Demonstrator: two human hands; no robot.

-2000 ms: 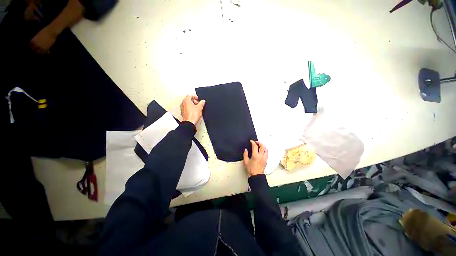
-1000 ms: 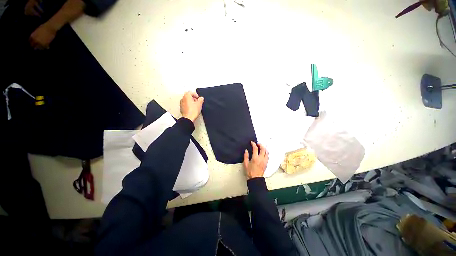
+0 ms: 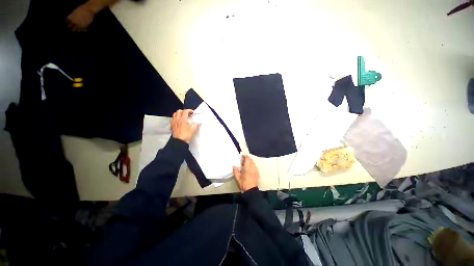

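White pattern paper [image 3: 214, 144] lies over dark cloth [image 3: 196, 169], whose edges show on both sides of it. My left hand [image 3: 184, 125] holds the paper at its upper left, fingers bent over it. My right hand [image 3: 248, 172] holds the paper's lower right corner near the table's front edge. A dark cloth panel [image 3: 265, 115] with a curved lower edge lies flat to the right, touched by neither hand. Another white sheet [image 3: 155, 136] lies under my left forearm. What lies under my fingers is hidden.
A dark garment [image 3: 99, 98] with yellow bars covers the table's left; another person's hand [image 3: 81, 18] rests on it. Red-handled shears [image 3: 121, 165] lie left. A teal clip [image 3: 368, 77], dark scraps [image 3: 349, 94], yellow lump [image 3: 336, 159] and pale sheet [image 3: 377, 147] lie right.
Both hands have let go of the dark panel and moved left onto the white paper. The small white piece on top no longer shows separately. The view has shifted, moving the scene right.
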